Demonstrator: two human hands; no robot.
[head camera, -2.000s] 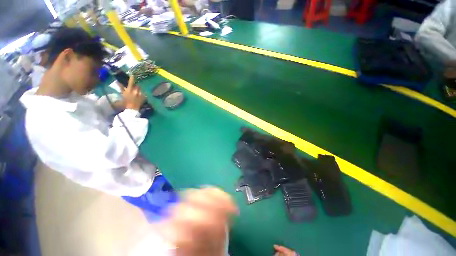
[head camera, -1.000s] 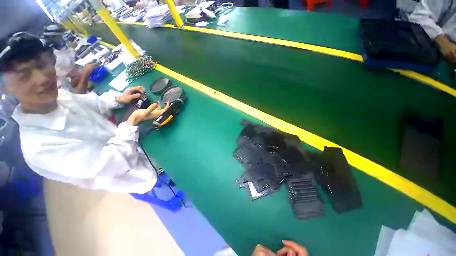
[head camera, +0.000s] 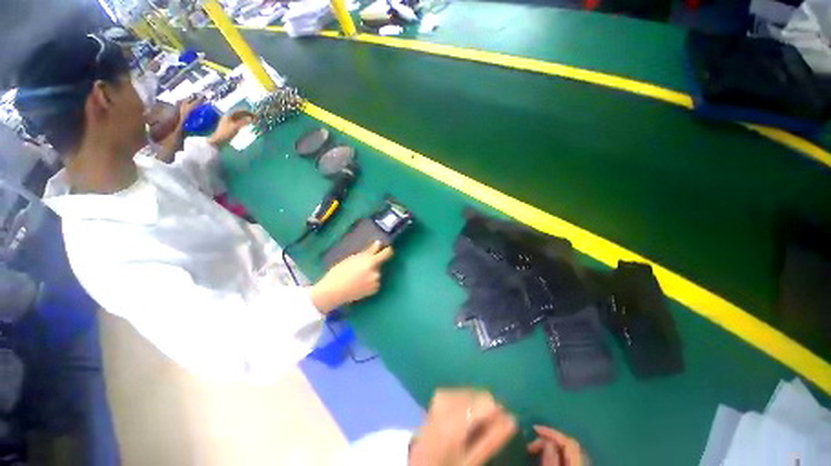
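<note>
My left hand is at the bottom edge, blurred, with curled fingers; I cannot tell if it holds anything. My right hand is just right of it, mostly cut off by the frame's bottom edge, and its grip is hidden. A heap of black housing shells lies on the green bench beyond my hands. One ribbed shell lies at its near side, and a longer black shell lies at its right end.
A neighbour in white at the left touches a black device. A corded screwdriver and two round grey parts lie near them. White sheets are at lower right, a dark tray at upper right.
My left hand is raised and apart from my right hand, which sits slightly further right. The neighbour's screwdriver lies down, and a hand now rests at a black device. The view has shifted.
</note>
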